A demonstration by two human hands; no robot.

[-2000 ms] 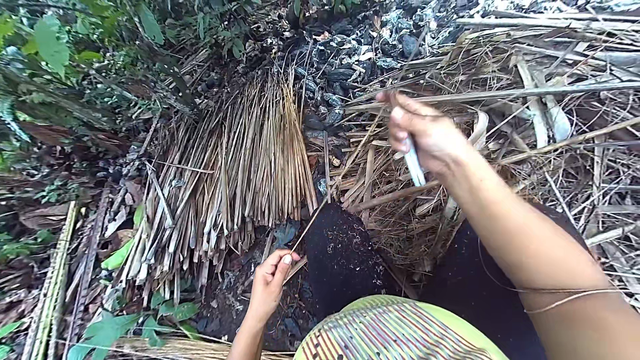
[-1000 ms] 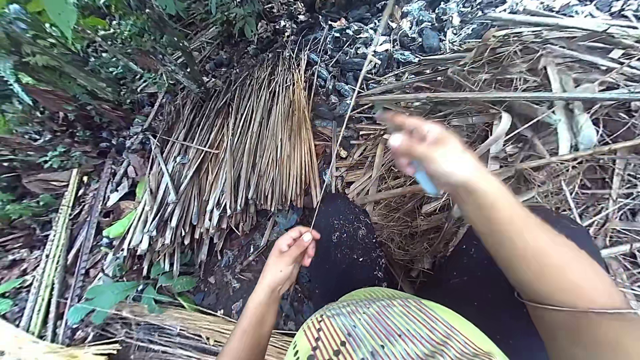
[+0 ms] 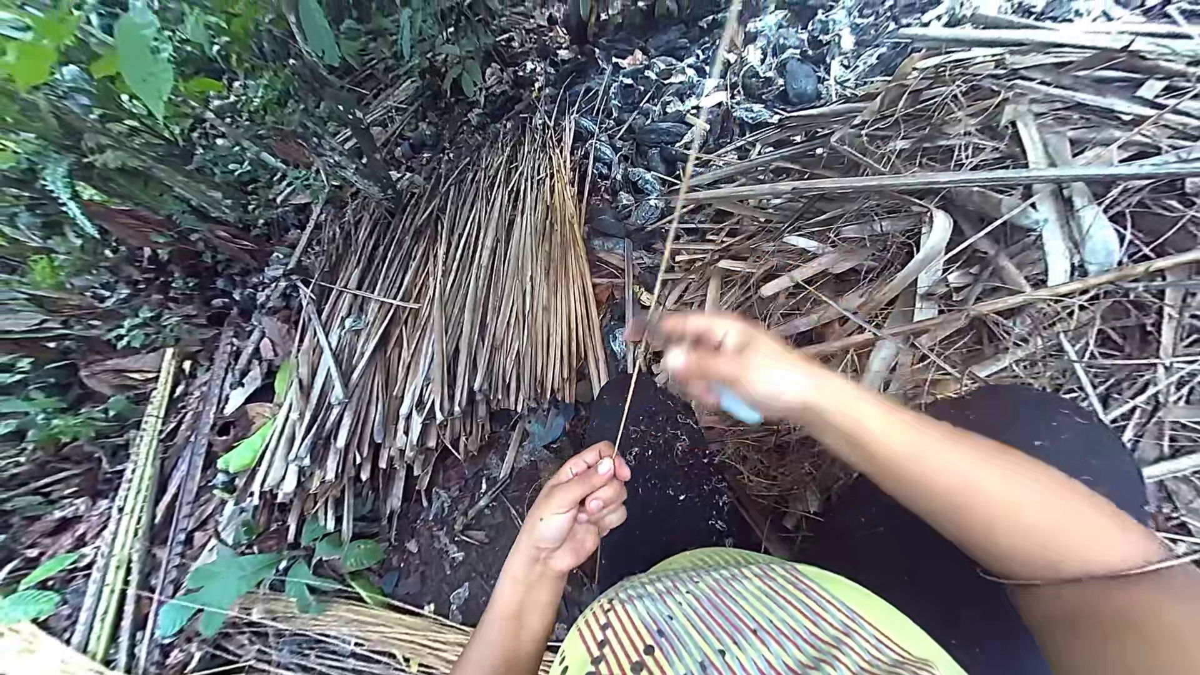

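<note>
My left hand (image 3: 577,511) pinches the lower end of a long thin dry stalk (image 3: 670,239), which slants up past the top edge of the head view. Beside the stalk, my right hand (image 3: 727,366) is blurred and curled around a tool with a light-blue handle (image 3: 739,405); its blade is not clearly seen, though a dark tip shows near the stalk. Whether blade and stalk touch cannot be told. Left of both hands lies a wide layer of trimmed dry stalks (image 3: 469,291), side by side on the ground.
Loose dry strips and fibres (image 3: 937,253) cover the ground at the right. Dark husks or stones (image 3: 661,133) lie at the top. Green leafy plants (image 3: 141,56) border the left, with green-brown stems (image 3: 131,506) below. Another stalk bundle (image 3: 356,633) lies at the bottom.
The long stalk reaches up out of view, where two seconds ago only a short length showed at my left hand. My right hand has moved left, nearer the stalk.
</note>
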